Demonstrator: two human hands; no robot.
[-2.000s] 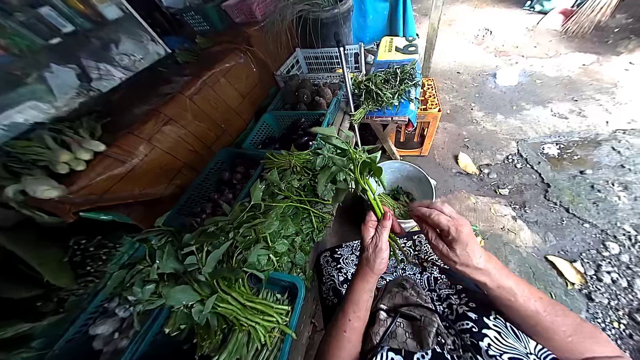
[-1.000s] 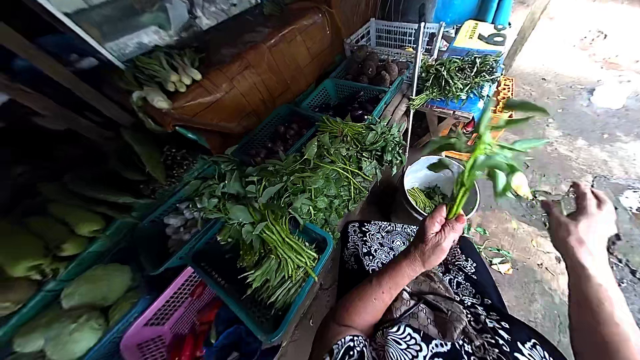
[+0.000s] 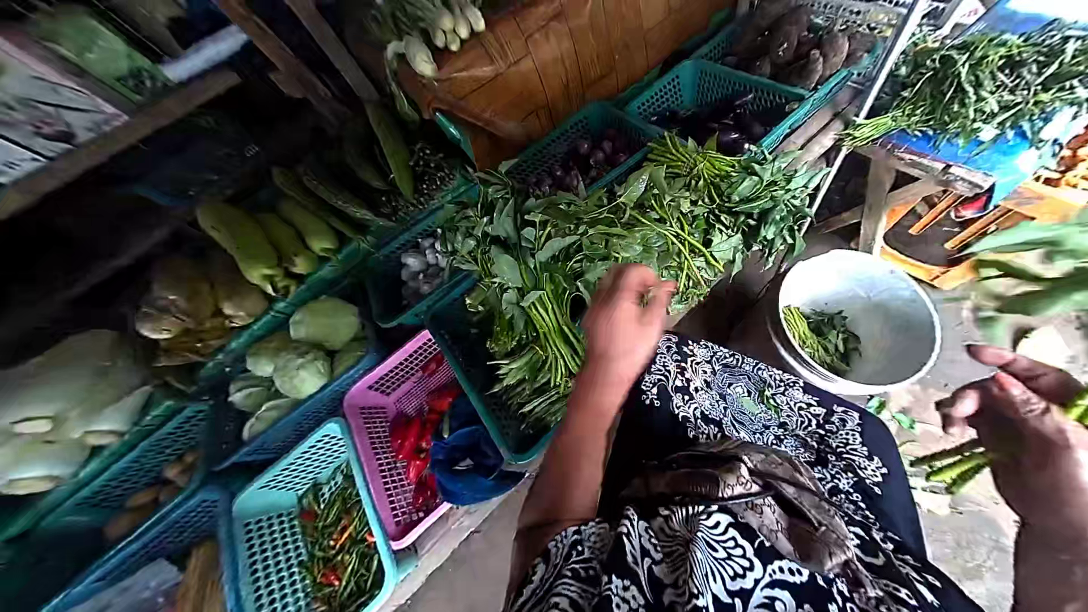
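Observation:
My left hand [image 3: 627, 319] is over the near edge of the heaped leafy greens [image 3: 586, 229], its fingers curled; whether it grips a stem is hidden. At the right edge my right hand [image 3: 1020, 416] holds a bunch of green stems [image 3: 956, 463] with broad leaves [image 3: 1033, 263], blurred and partly out of view. Between the hands stands a round metal pot [image 3: 892, 323] with a small bundle of greens [image 3: 823, 338] inside. Bundled stems [image 3: 544, 340] lie over a dark teal basket just left of my left hand.
Left of my lap are a pink basket [image 3: 374, 408] of red peppers, a turquoise basket [image 3: 255, 527] of small chillies and crates of pale squashes [image 3: 306, 340]. Behind are baskets of onions [image 3: 586, 161] and eggplants [image 3: 731, 123]. A wooden stand [image 3: 926, 170] bears more greens at right.
The leafy bunch, in my left hand a second ago, is now in my right hand. My left hand has moved left to the heap of greens. The view has swung left.

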